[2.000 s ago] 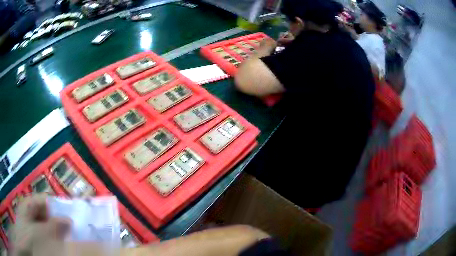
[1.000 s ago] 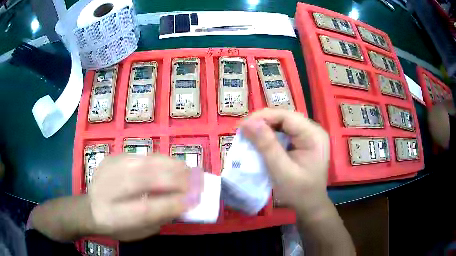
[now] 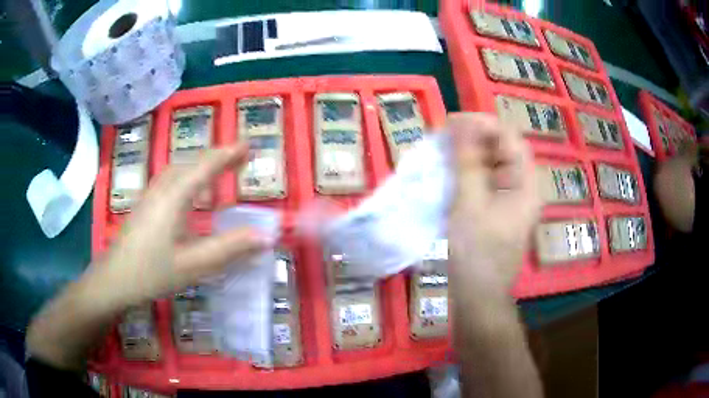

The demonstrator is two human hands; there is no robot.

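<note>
My left hand [image 3: 159, 241] is over the left part of the red foam tray [image 3: 389, 369], index finger and thumb apart. A blurred white paper piece [image 3: 245, 315] lies against its thumb; whether the fingers grip it is unclear. My right hand [image 3: 494, 194] is shut on a crumpled, printed white label sheet [image 3: 404, 214] over the tray's right part. The tray holds two rows of gold-tan phones [image 3: 338, 148], backs open. A lower-row phone [image 3: 355, 311] shows a white label. Hands and paper hide parts of several phones.
A label roll [image 3: 120, 58] with curling backing paper [image 3: 58, 198] stands back left. A white sheet [image 3: 357, 35] with dark blocks and thin tweezers [image 3: 319, 41] lies behind the tray. Another red phone tray [image 3: 521, 148] is at right. Another person's arm [image 3: 675, 190] shows at far right.
My left hand has opened its thumb and index finger; its paper now hangs lower. My right hand has moved right and up with the label sheet, which is more spread. The view has shifted slightly.
</note>
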